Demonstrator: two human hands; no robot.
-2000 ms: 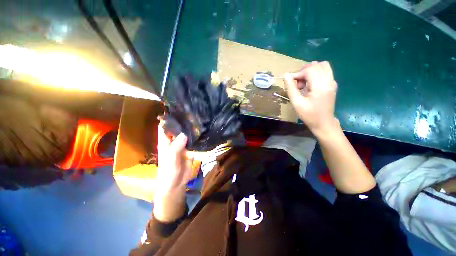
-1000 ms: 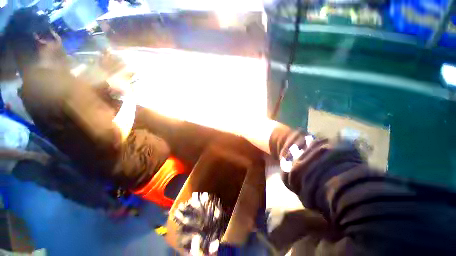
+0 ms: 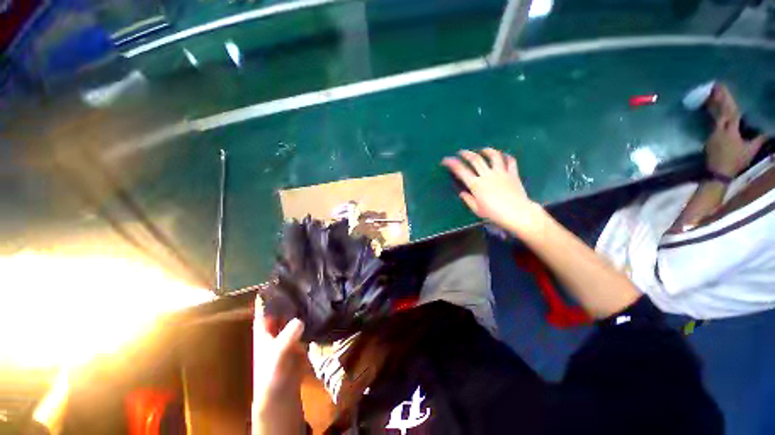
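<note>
The black spiky part is in my left hand, held low in front of the bench edge and over my lap. My left thumb presses on its lower edge; the other fingers are mostly hidden by the part. My right hand is over the green bench to the right of the cardboard mat, fingers spread, with nothing seen in it. The tan cardboard mat has dark stains. A small whitish dish and a thin pale stick lie on it, partly blurred.
A glaring light is at the left. A cardboard carton stands lower left, near a red stool. A neighbour in a white top sits at the right, a hand on the bench. A small red item lies nearby.
The view swung left to the carton and back. The black part is again in my left hand. My right hand, earlier pinching near the dish, is now spread over the bench.
</note>
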